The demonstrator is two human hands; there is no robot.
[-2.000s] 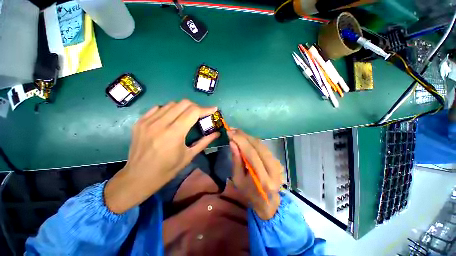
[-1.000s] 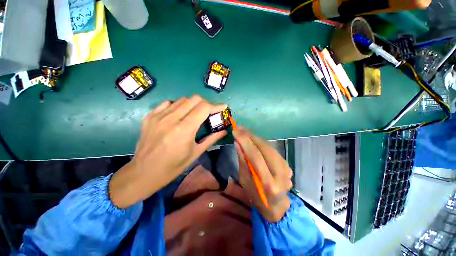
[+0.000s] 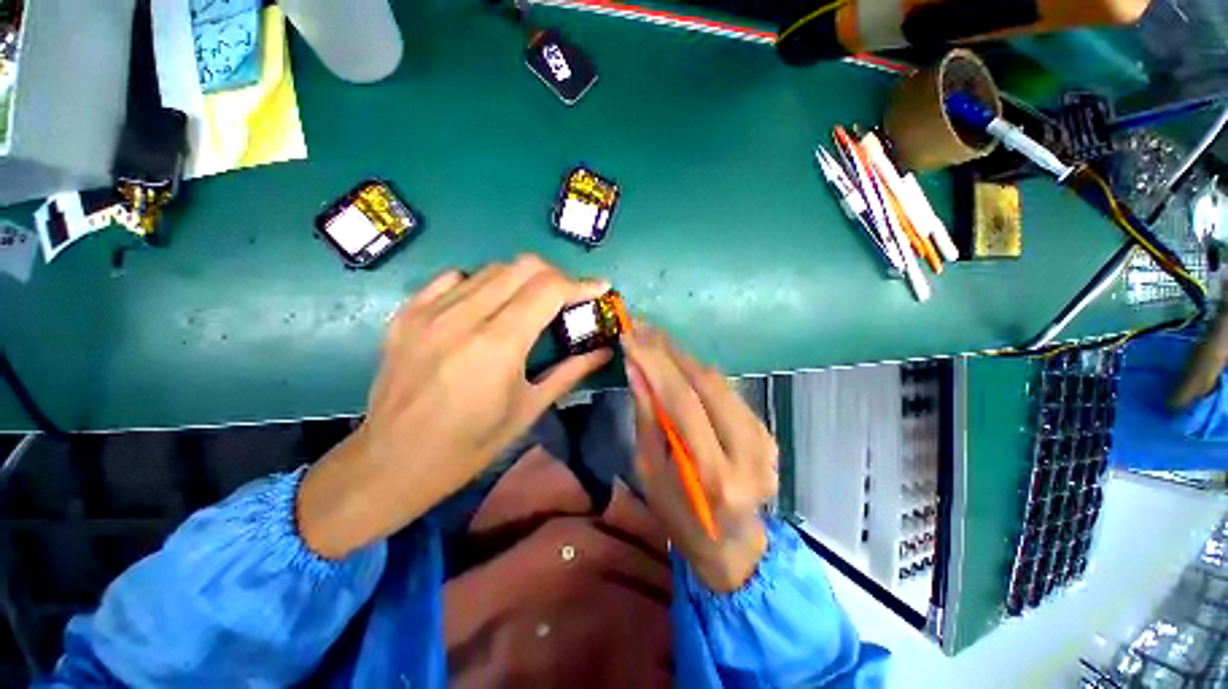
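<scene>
My left hand [image 3: 465, 377] grips a small open watch case assembly [image 3: 583, 323] between thumb and fingers near the mat's front edge. The case shows a white rectangle and gold parts inside. My right hand [image 3: 700, 438] holds a thin orange pry stick [image 3: 683, 464]; its tip is at the gold side of the case, and whether it touches cannot be told. Two more open cases lie on the green mat, one at the left [image 3: 368, 224] and one behind the held case [image 3: 586, 206].
A black fob [image 3: 560, 65] lies at the back. White and orange sticks [image 3: 889, 209], a soldering iron [image 3: 1003, 135] in a brown round holder and a sponge [image 3: 997, 220] are right. Yellow paper [image 3: 263, 115] is left; a black tray [image 3: 1064, 471] is lower right. Another person's arm shows far right.
The view has shifted, so the mat's things appear farther right than at first. Both hands keep hold of the case and stick; the stick has tilted slightly. A person's arm now shows at far right.
</scene>
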